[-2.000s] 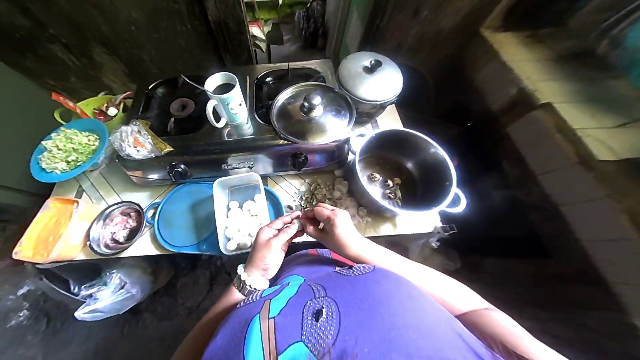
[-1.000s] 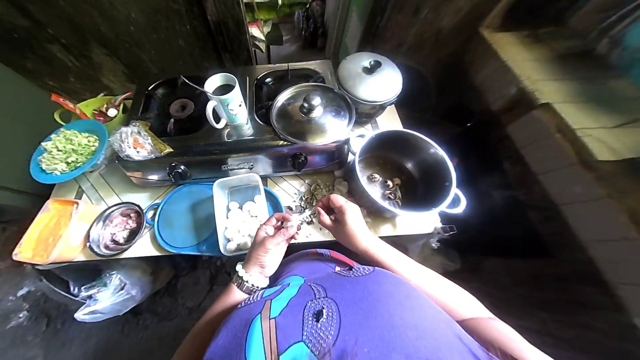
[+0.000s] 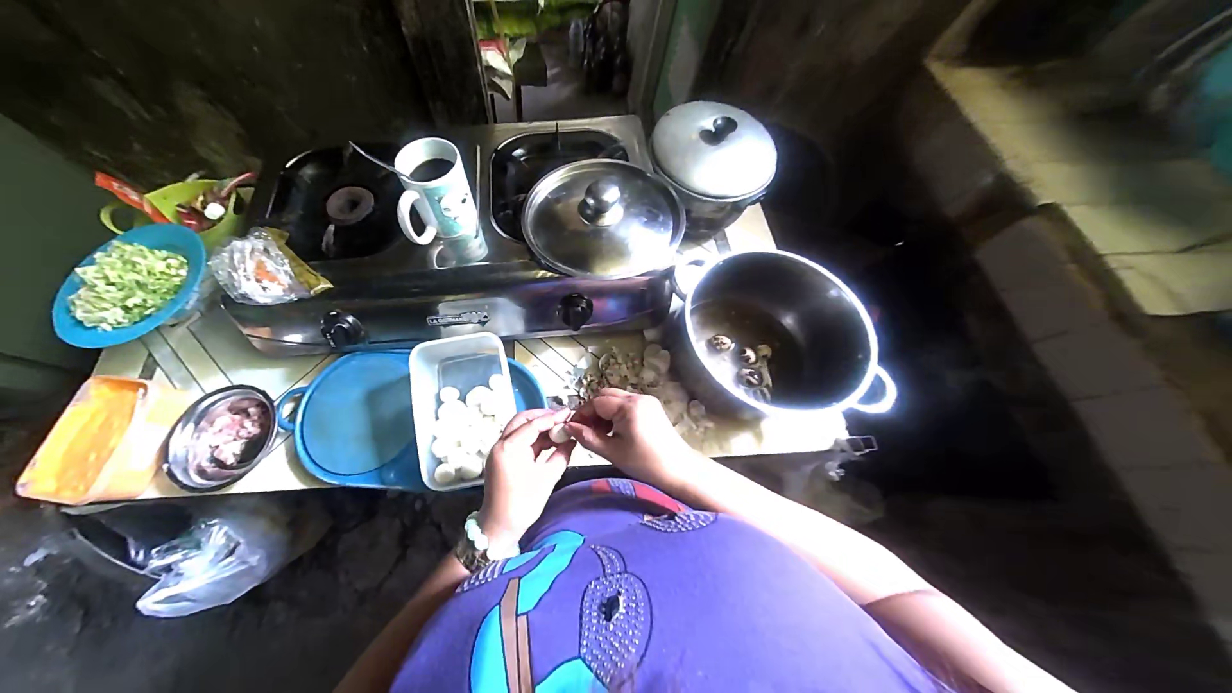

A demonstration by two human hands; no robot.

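Note:
Both my hands meet at the table's front edge, just right of a white plastic tub of small peeled eggs. My left hand holds a small whitish egg between its fingertips. The fingers of my right hand touch the same egg and partly cover it. Behind them lies a heap of speckled eggshell pieces. To the right stands a deep metal pot with some liquid and several speckled eggs at its bottom.
Behind is a two-burner gas stove with a mug, a glass-lidded pan and a lidded pot. At left are a blue plate of chopped greens, an orange-filled tub and a bowl of meat. A blue tray lies beside the tub.
My right hand, apart from my left hand over the shells one second ago, has come back left against it. The tub, pot and stove have not moved.

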